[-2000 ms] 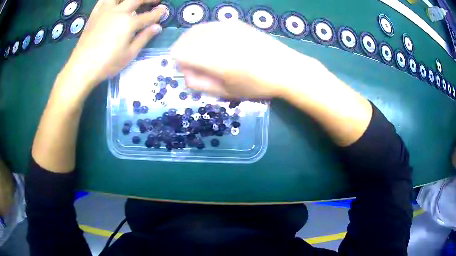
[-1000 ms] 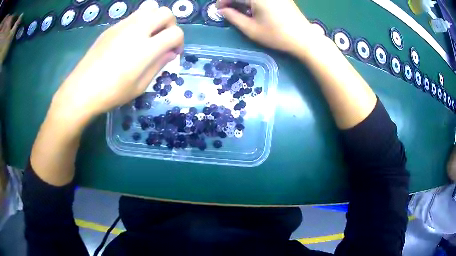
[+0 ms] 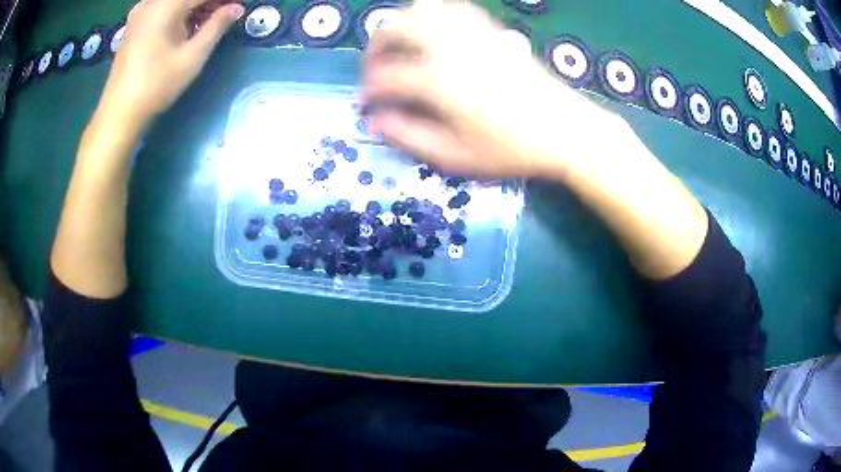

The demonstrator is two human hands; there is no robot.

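A clear plastic tray lies on the green table and holds many small dark round parts, with a few pale ones among them. A row of black-rimmed discs with white centres curves along behind it. My left hand is at the row, left of the tray, its fingertips near a disc; whether it holds a part cannot be seen. My right hand is blurred over the tray's back edge, fingers bent down; its fingertips and any part in them are unclear.
Spare discs lie singly behind the row at the right. A long white strip and small bottles are at the upper right. Parts of other people show at both side edges. The table's front edge runs below the tray.
Over the last second my left hand has moved from above the tray up and left to the row. My right hand has moved from the row to over the tray.
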